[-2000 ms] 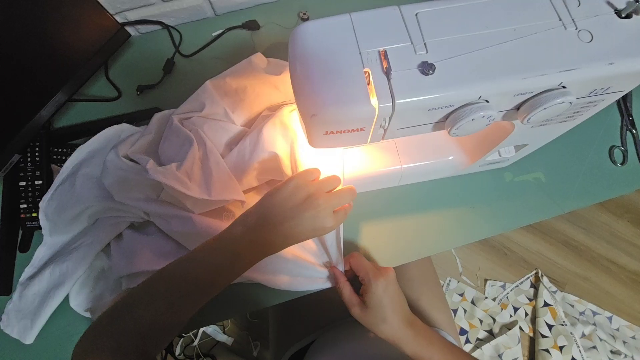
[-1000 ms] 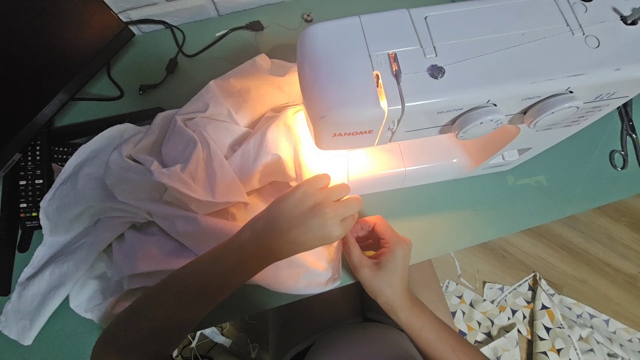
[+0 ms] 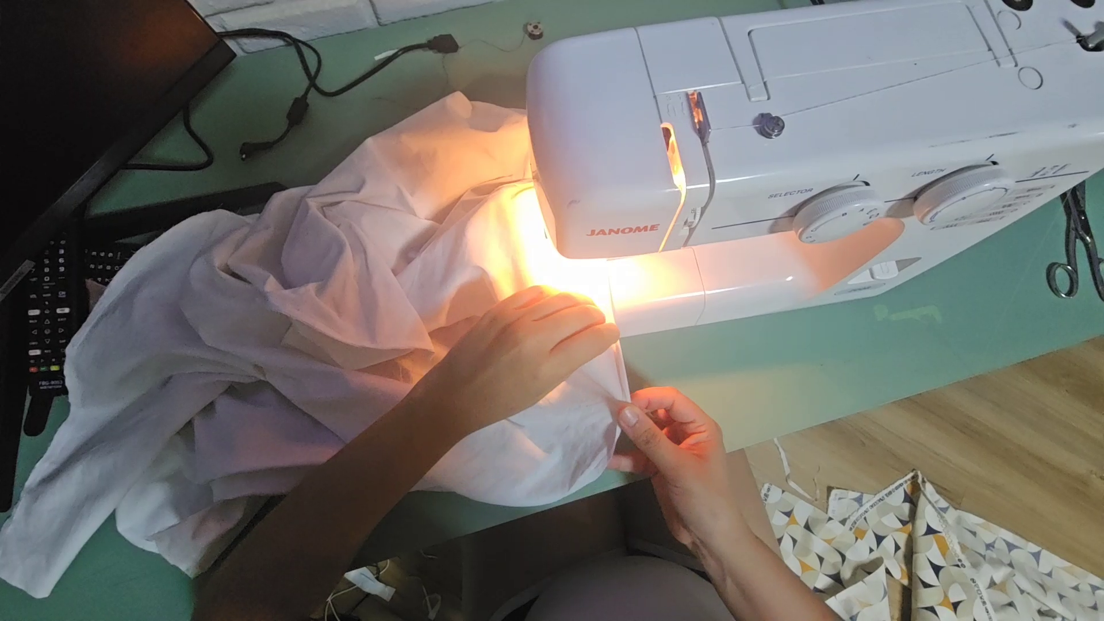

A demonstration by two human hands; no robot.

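White fabric (image 3: 345, 302) lies bunched on the green table, its right part running under the lit needle area of a white Janome sewing machine (image 3: 776, 129). My left hand (image 3: 526, 354) rests on the fabric just in front of the machine's light, fingers bent near its right edge; whether it grips the cloth cannot be told. Below and to the right, my right hand (image 3: 677, 448) pinches the folded fabric edge between thumb and fingers, close to the table's front edge. The needle and presser foot are hidden by the machine head and glare.
A dark monitor (image 3: 103, 95), remote controls (image 3: 52, 319) and black cables (image 3: 345, 82) are on the left. Scissors (image 3: 1074, 246) lie at the far right. Patterned fabric (image 3: 931, 552) sits on the wooden floor, lower right. A small bobbin-like item (image 3: 534, 30) lies behind the machine.
My right hand was lower on the fabric edge, came up close beside my left hand, and is now lower along the edge again. My left hand has stayed near the machine's light.
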